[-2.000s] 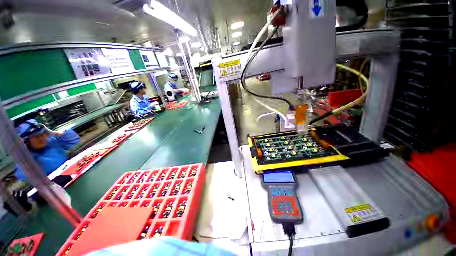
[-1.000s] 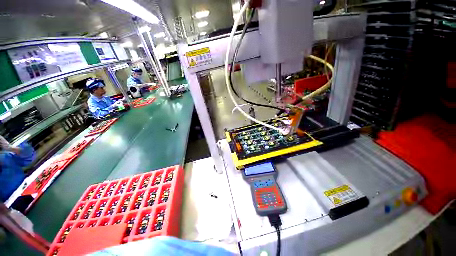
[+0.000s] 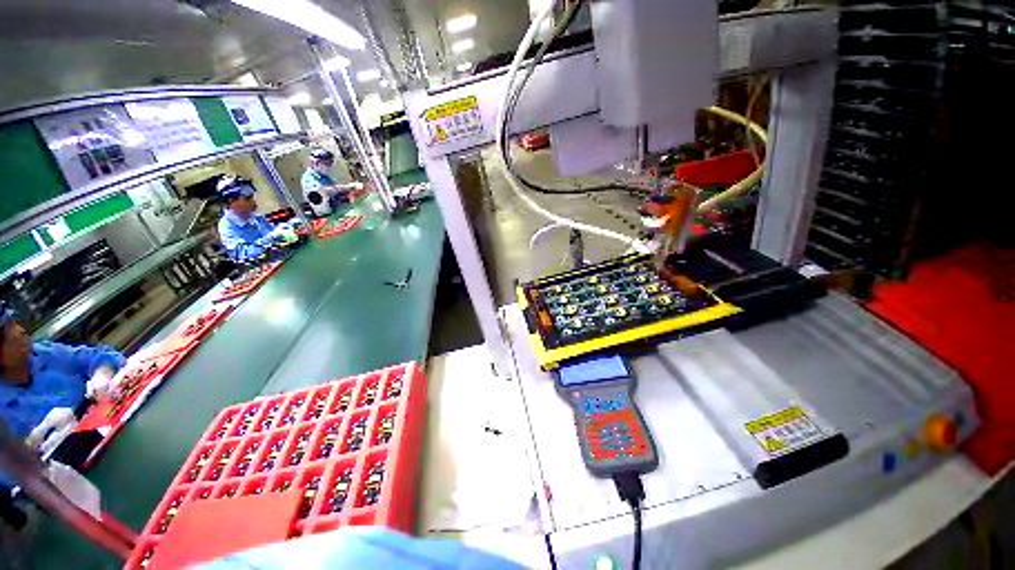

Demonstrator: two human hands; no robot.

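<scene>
Neither of my hands is in the picture; only a light blue sleeve or clothing shows at the bottom edge. The large red compartment tray (image 3: 414, 445) lies at the lower left, with small circuit boards in its pockets. A flat red divider sheet (image 3: 228, 530) covers its near left part. The black fixture with a yellow edge (image 3: 640, 334) holds rows of green boards on the bed of the gantry robot (image 3: 712, 390). The orange part of the dispensing head (image 3: 672, 209) hangs over the fixture's far right side. The teach pendant (image 3: 607, 414) lies in front of the fixture.
People in blue work along the far side of the green bench (image 3: 334, 323), with smaller red board trays (image 3: 150, 373) before them. A dark open-handled tool (image 3: 400, 279) lies on the bench. An orange knob (image 3: 940, 432) sits at the machine's front right corner. Dark racks (image 3: 879, 134) stand behind.
The view has turned right, then slightly back left. The dispensing head has moved relative to the fixture. The near person at left now reaches to the boards; a hand was near their head earlier.
</scene>
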